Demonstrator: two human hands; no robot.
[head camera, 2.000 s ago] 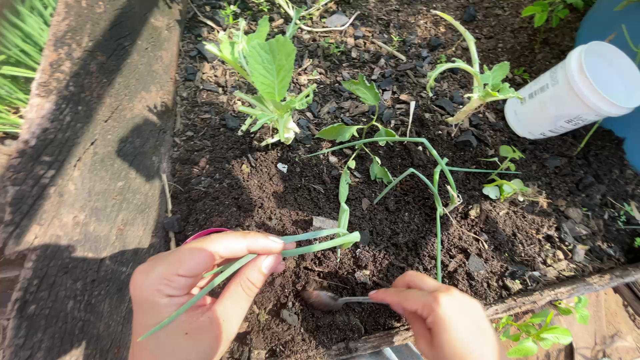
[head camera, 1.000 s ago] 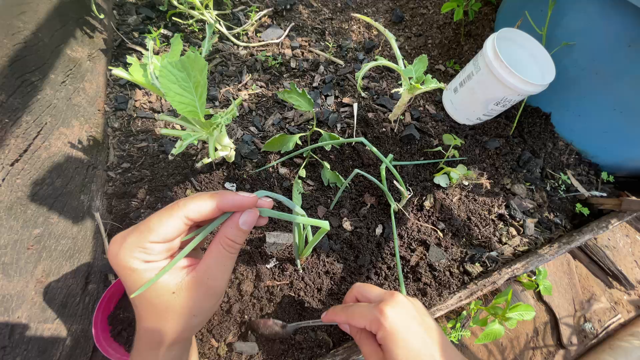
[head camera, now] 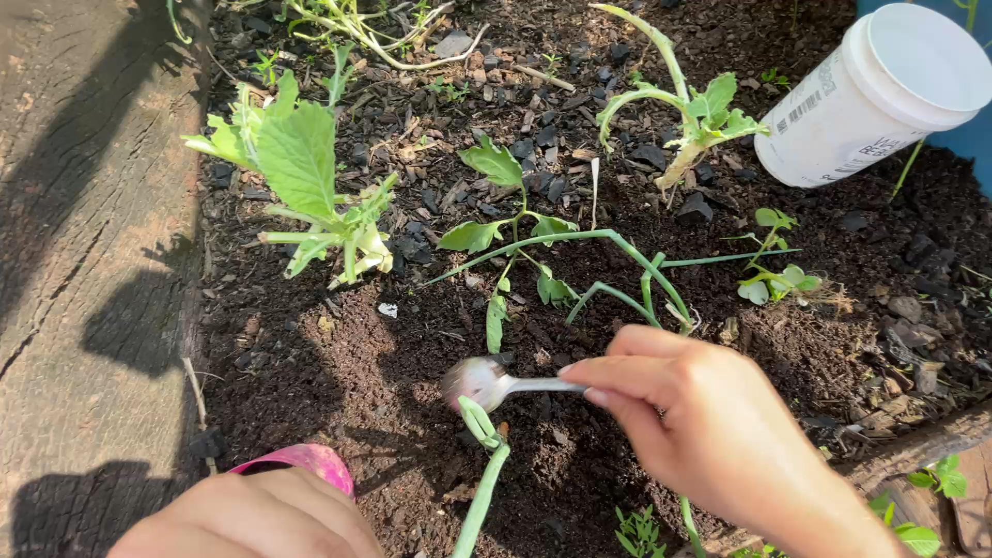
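My right hand [head camera: 690, 411] grips the handle of a metal spoon [head camera: 535, 384], its soil-marked bowl just above the ground. A green onion stalk [head camera: 484, 496] with a folded tip rises from the bottom edge beneath the spoon bowl. My left hand [head camera: 256, 519], cut off by the lower edge, shows its back; its fingertips are hidden. Beyond it is the rim of a pink container [head camera: 314, 463], partly covered by the hand. Another green onion [head camera: 659, 287] with bent leaves lies on the soil above my right hand, beside a leafy seedling [head camera: 511, 232].
A weathered wooden beam [head camera: 93, 232] borders the bed at left; another wooden edge [head camera: 914, 446] runs along the lower right. A leafy cut plant [head camera: 310, 178], a drooping plant [head camera: 686, 124] and small seedlings [head camera: 775, 271] stand beyond. A white plastic tub [head camera: 829, 116] leans by a blue container [head camera: 957, 147].
My left hand has moved down and left, near the pink container; earlier it pinched a green onion's leaves. My right hand has moved the spoon farther up the bed, beside the folded stalk.
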